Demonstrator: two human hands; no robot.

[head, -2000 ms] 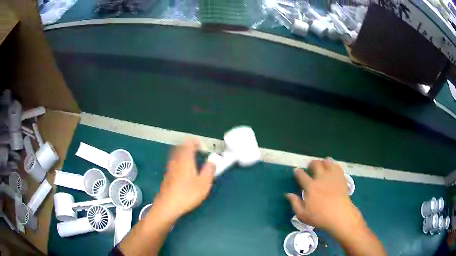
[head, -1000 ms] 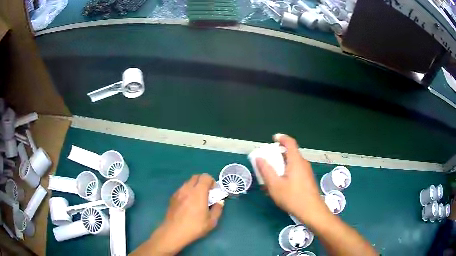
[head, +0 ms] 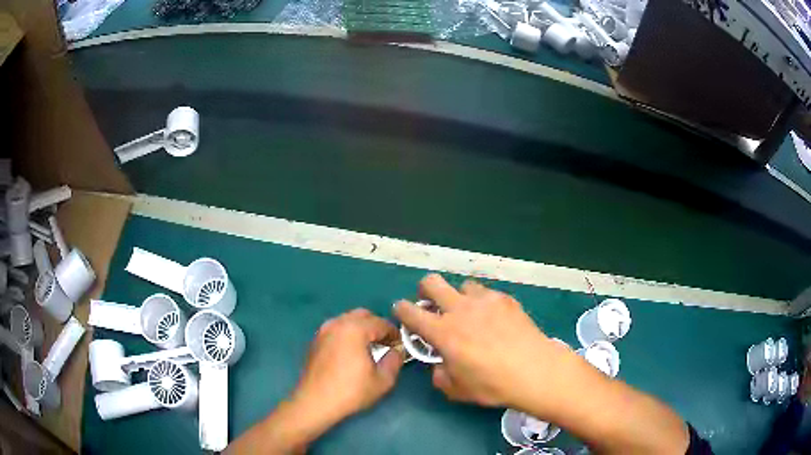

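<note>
A white fan housing (head: pixel 420 343) is held over the bench in front of me, mostly covered by my hands. My left hand (head: pixel 351 360) grips its handle, of which only a small white part shows. My right hand (head: pixel 471 342) is at the round head, with fingers over and around its rim. Whether a motor unit is inside the head cannot be seen. Several white round motor units (head: pixel 614 318) stand at the right of my right hand, partly hidden by my forearm.
Several fan housings (head: pixel 213 338) lie at the left, beside an open carton (head: pixel 102 233) of housings. One fan (head: pixel 181 131) lies on the dark green belt (head: pixel 373 160). Small white round parts (head: pixel 769 369) stand far right. Across the belt are green boards (head: pixel 389 16), white parts (head: pixel 560 35) and a brown carton (head: pixel 702 80).
My right hand has brought the white round unit to the housing head and now covers it. My left hand stays at the handle. The fan on the belt has moved left.
</note>
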